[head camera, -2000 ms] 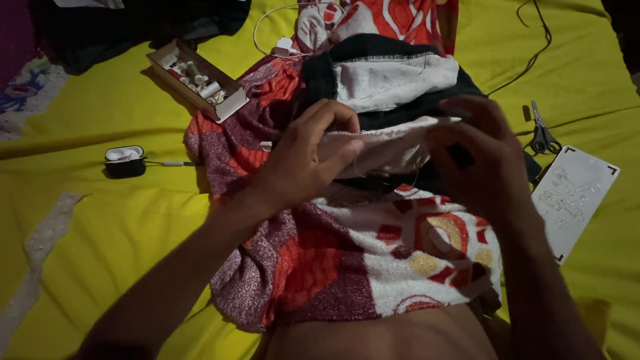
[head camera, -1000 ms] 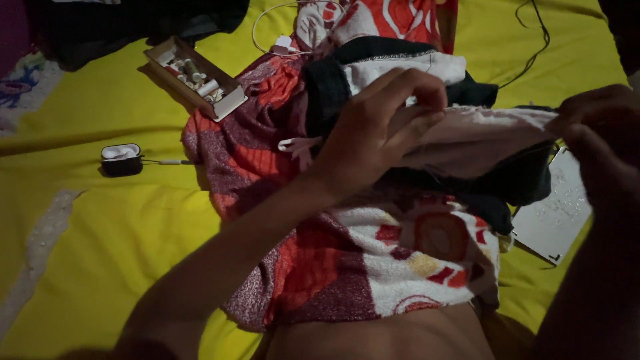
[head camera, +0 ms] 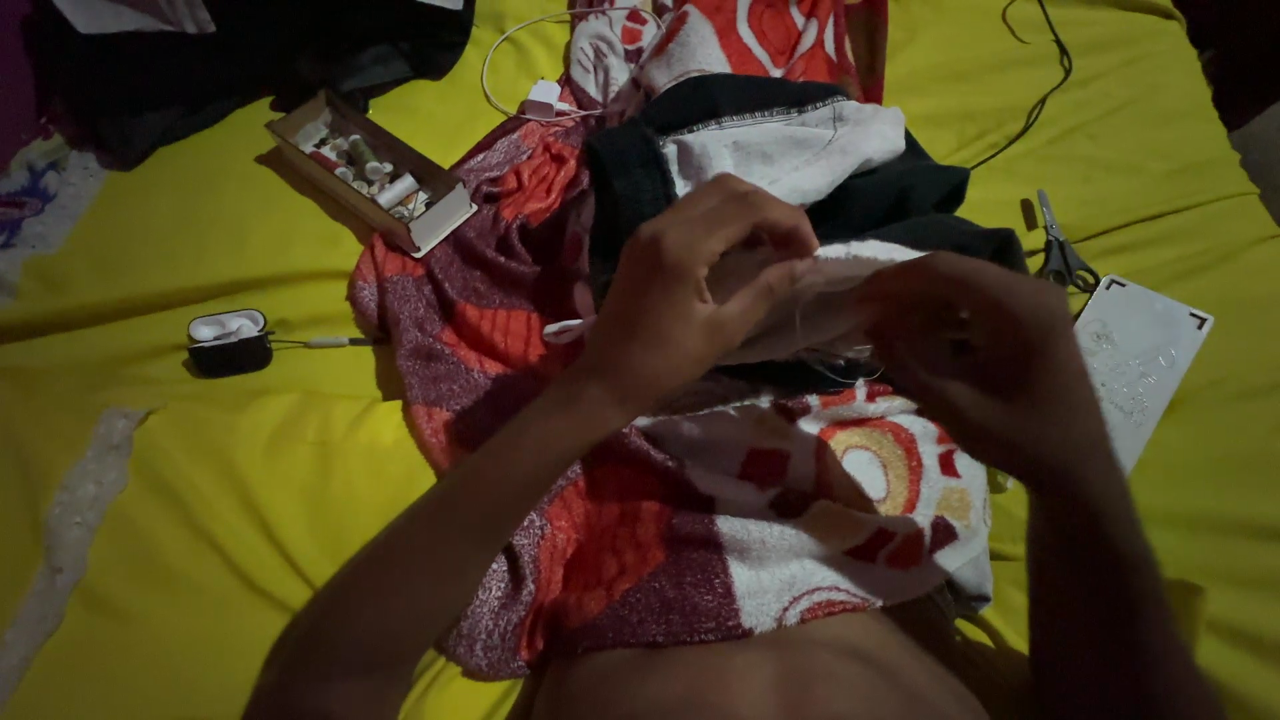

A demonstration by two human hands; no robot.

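Observation:
A black garment [head camera: 890,195] with white inner fabric [head camera: 785,150] lies bunched over a red, maroon and white patterned fleece blanket [head camera: 640,540] on my lap. My left hand [head camera: 710,280] pinches the edge of a pale piece of the garment's cloth between thumb and fingers. At the other end of that pale stretch is my right hand [head camera: 960,350], its fingers curled at the cloth and in shadow. Fine thread loops hang below the cloth between the hands. Whether a needle is in my right fingers cannot be made out.
Left of the blanket lie an open wooden box [head camera: 350,190] of thread spools and a black earbud case [head camera: 230,342]. A white charger [head camera: 543,100] sits behind. On the right are scissors [head camera: 1062,250] and a white patterned box [head camera: 1140,370], all on a yellow sheet [head camera: 240,480].
My right hand swung out to the right a second ago and is now back near my left hand. The scissors, hidden a second ago, show again.

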